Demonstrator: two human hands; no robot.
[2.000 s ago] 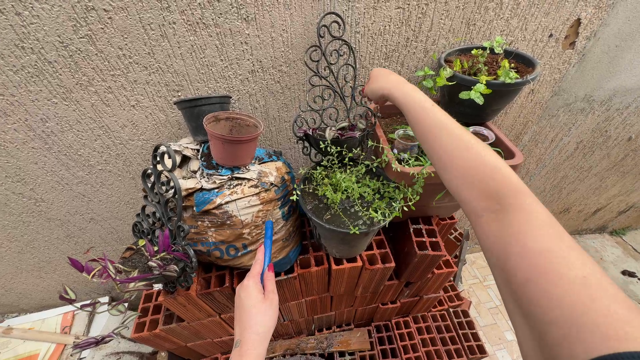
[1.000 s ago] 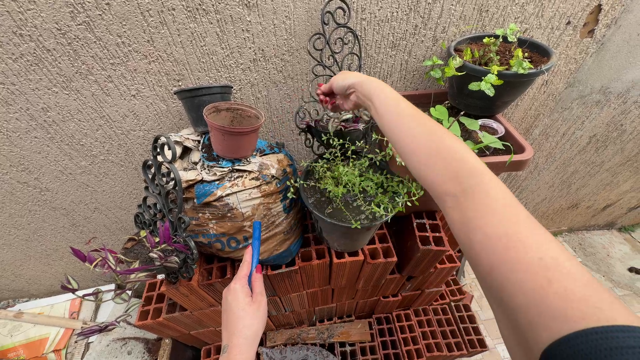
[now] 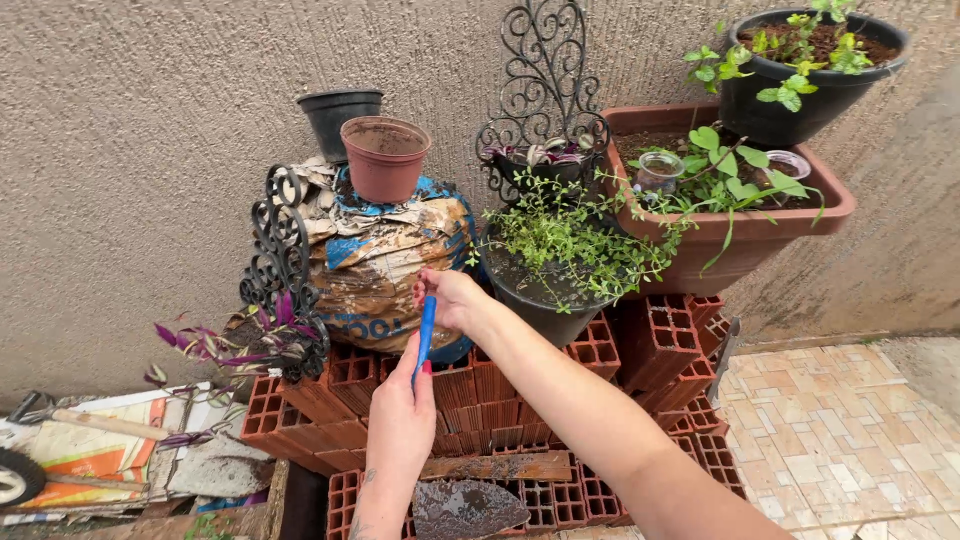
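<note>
My left hand (image 3: 403,405) grips a blue handle (image 3: 425,330), held upright above the red hollow bricks; whatever tool part lies below is hidden. Just beyond its top end is my right hand (image 3: 446,300), fingers curled in front of a torn sack (image 3: 390,262); I cannot tell whether they hold anything small. On the sack stand a brown plastic pot (image 3: 385,166) and a black pot (image 3: 335,116). To the right, a black pot (image 3: 547,307) bears a leafy green plant (image 3: 574,244). Behind it, a scrolled black metal planter (image 3: 545,90) holds purple-striped leaves.
Hollow bricks (image 3: 660,330) are stacked beneath the pots. A rectangular brown planter (image 3: 720,244) with glass jars stands at the right, a black pot (image 3: 795,94) on its rim. Purple trailing leaves (image 3: 225,345) hang at the left. A wood strip (image 3: 499,466) lies on the lower bricks.
My right hand has come from the rectangular planter, past the scrolled metal planter, down and left to beside the blue handle. My left hand keeps its hold on the handle.
</note>
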